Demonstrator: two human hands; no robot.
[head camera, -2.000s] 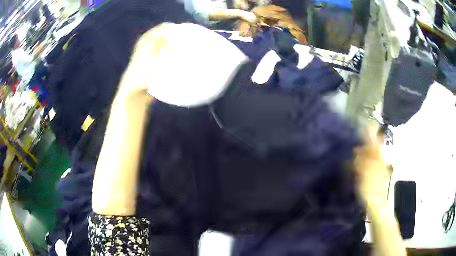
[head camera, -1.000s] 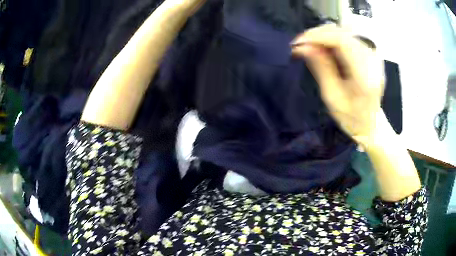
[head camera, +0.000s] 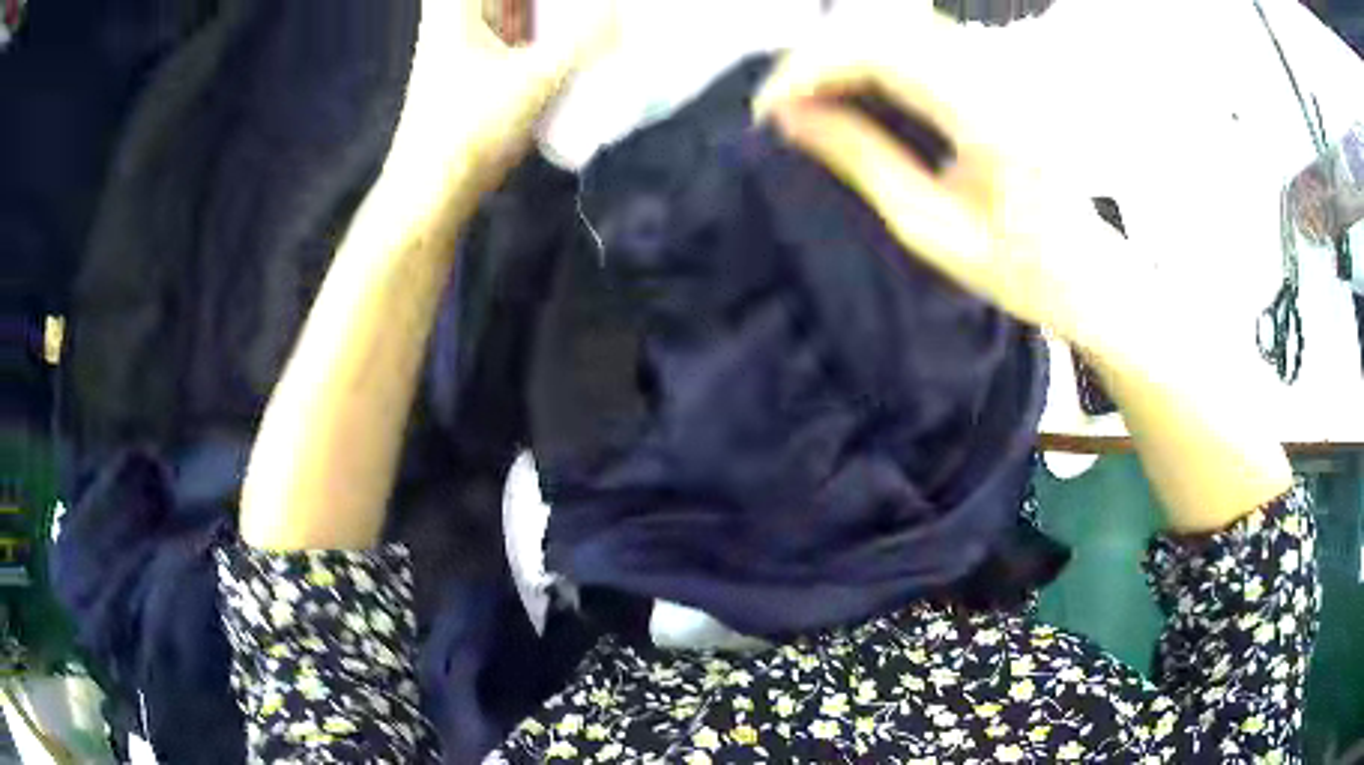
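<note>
A navy garment (head camera: 748, 344) lies heaped over my lap and hangs from a raised edge at the top centre. A white pad-like piece (head camera: 658, 75) lies along that edge, with a loose thread below its left end. My left hand (head camera: 501, 90) holds the white piece at its left end; its upper part is cut off by the top edge. My right hand (head camera: 898, 142) pinches the garment's edge at the right end of the white piece. Another white piece (head camera: 525, 538) shows at the garment's lower left, and a white patch (head camera: 696, 626) under its lower edge.
The white table (head camera: 1197, 224) is at the right, overexposed. Dark looped scissors handles (head camera: 1280, 336) and a clear pinkish object (head camera: 1322, 202) lie there. A phone-like dark object (head camera: 1094, 381) is partly behind my right forearm. More dark cloth (head camera: 225, 224) is piled at the left.
The view has tilted down to my lap since the earliest frame. Since one second ago, my right hand has moved left to the garment edge, and the white piece has come into view between my hands.
</note>
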